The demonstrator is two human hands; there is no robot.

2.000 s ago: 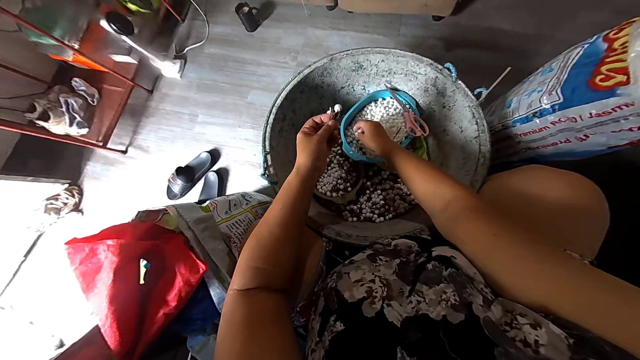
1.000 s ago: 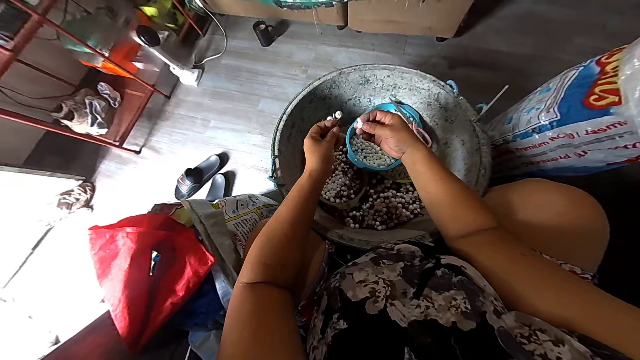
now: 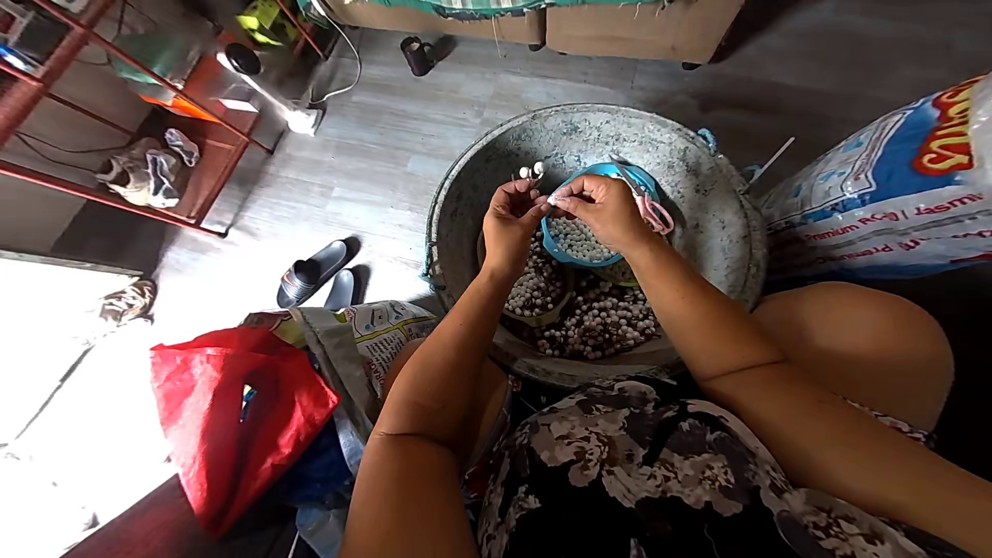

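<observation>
Between its fingertips my left hand [image 3: 513, 221] holds a small sprig with a few round white beads [image 3: 532, 170] showing above the fingers. My right hand [image 3: 604, 209] meets it at the fingertips, pinching a small white piece. Both hands are above a large round grey basin [image 3: 701, 186]. Under the right hand, a blue plastic bowl [image 3: 552, 246] holds many loose white beads [image 3: 577, 239]. Scissors with pink handles [image 3: 655, 215] lie across that bowl's right rim. Many whitish beads on dark stems [image 3: 601, 322] fill the basin's lower part, some in a greenish container [image 3: 546, 316].
A large printed plastic sack [image 3: 876, 186] stands right of the basin. At lower left are a red bag [image 3: 240, 411] and slippers [image 3: 311, 273]. A red metal rack [image 3: 209, 186] with shoes is at upper left, a dark mug [image 3: 418, 56] on the floor, a sofa [image 3: 632, 31] beyond.
My right hand was down in the blue bowl two seconds ago; it has risen and now meets my left hand's fingertips. The left hand still holds its beads.
</observation>
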